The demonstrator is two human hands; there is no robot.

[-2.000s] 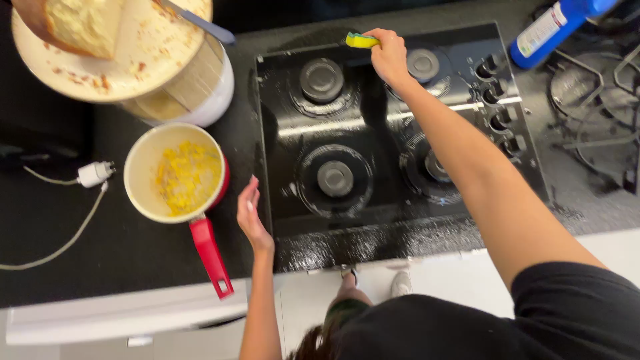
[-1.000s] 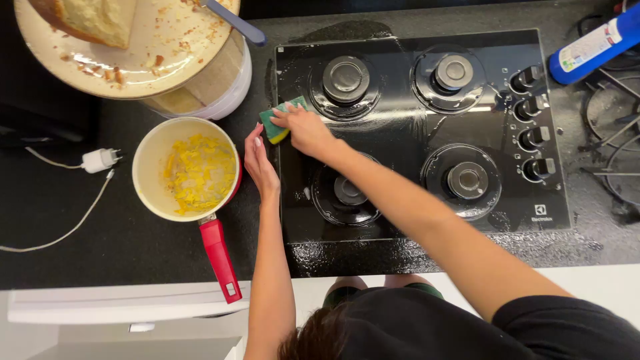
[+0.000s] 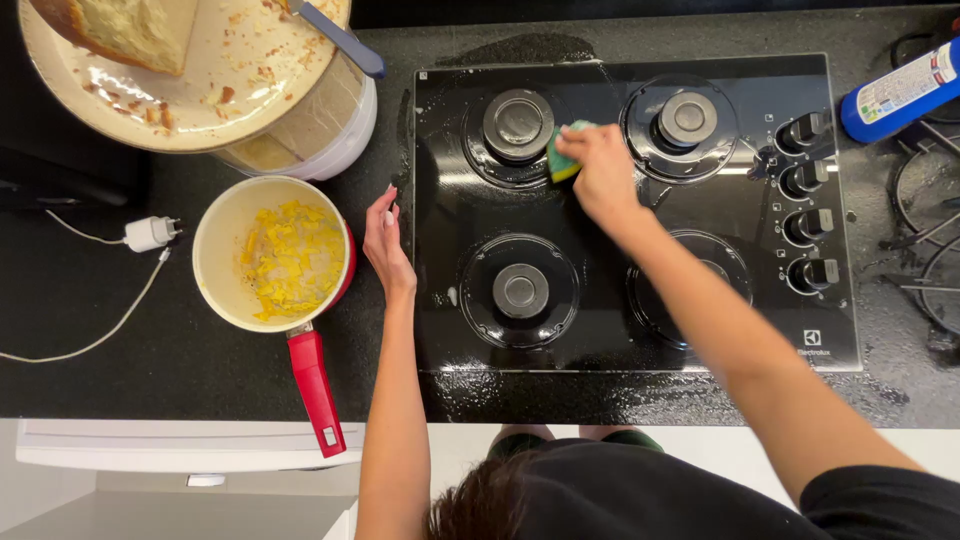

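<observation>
My right hand (image 3: pixel 604 176) holds a green and yellow sponge (image 3: pixel 564 155) against the black glass gas cooktop (image 3: pixel 600 315), just right of the upper left burner (image 3: pixel 518 125). Wet streaks and some foam show on the glass. My left hand (image 3: pixel 388 251) holds nothing; its fingers are raised beside the cooktop's left edge. Next to it stands a red-handled saucepan (image 3: pixel 217 255) with yellow scraps inside. The lower right burner is partly hidden by my right forearm.
At the upper left, a large plate (image 3: pixel 172 131) with bread and a blue-handled knife (image 3: pixel 341 39) rests above a container. A white charger (image 3: pixel 150 234) and cable lie left of the saucepan. Right of the control knobs (image 3: pixel 806 180) are a blue bottle (image 3: pixel 904 94) and metal pan grates (image 3: pixel 919 240).
My right hand has moved the sponge from the cooktop's top edge to its left edge, then rightward beside the upper left burner. My left hand stays near the left edge.
</observation>
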